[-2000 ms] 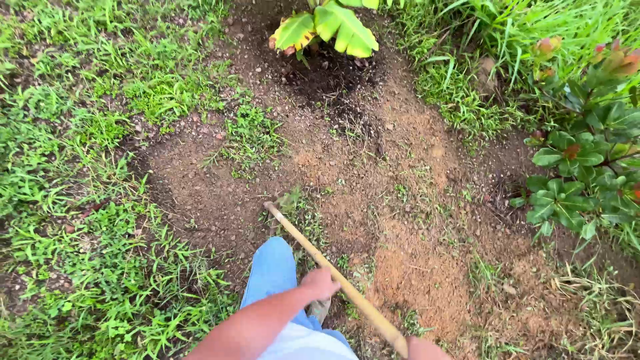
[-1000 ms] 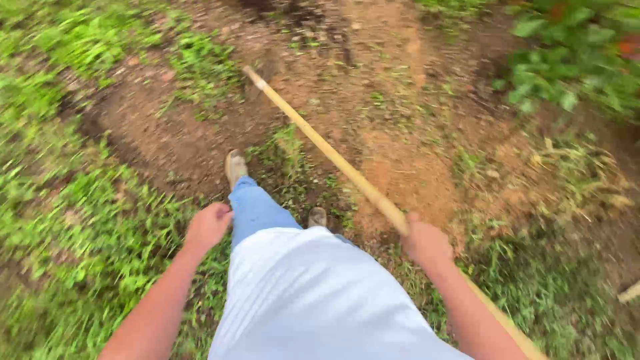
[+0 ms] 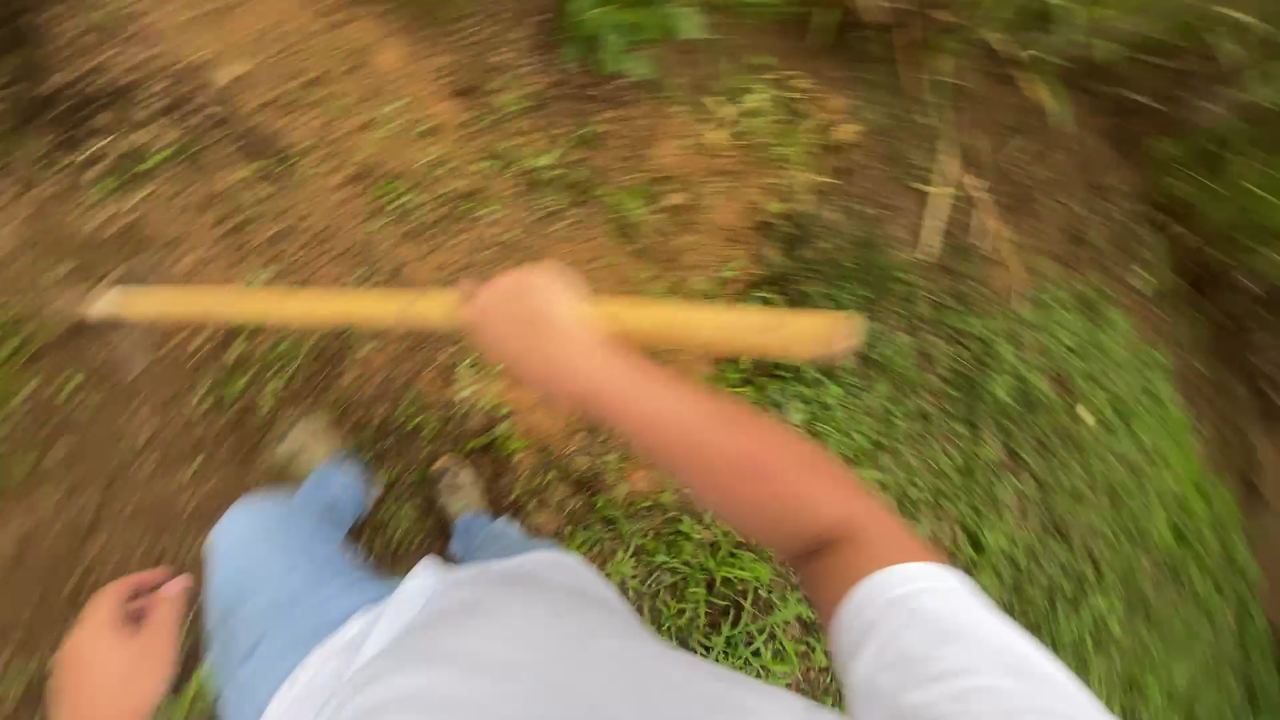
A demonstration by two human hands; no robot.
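My right hand (image 3: pixel 530 310) is closed around a long yellowish wooden pole (image 3: pixel 740 328), near its middle as it shows here. The pole lies nearly level across the view, above the ground and beyond my feet. Its right end is blunt, and its left end is blurred, so whether a tool head is fixed there cannot be told. At the lower left is my left hand (image 3: pixel 118 640), beside my blue trouser leg, off the pole. Its fingers are curled and nothing is seen in them, though blur hides how far they close.
Bare brown soil (image 3: pixel 130 420) with sparse weeds lies at the left and beyond the pole. Green grass (image 3: pixel 1020 480) covers the right side. Dry stalks (image 3: pixel 940 200) lie at the upper right, near leafy plants (image 3: pixel 635 35). My shoes (image 3: pixel 460 485) stand on soil and weeds.
Two seconds ago both hands were at the pole; my left hand has since come off it. The pole has swung from slanting to nearly level. The view has turned toward the right.
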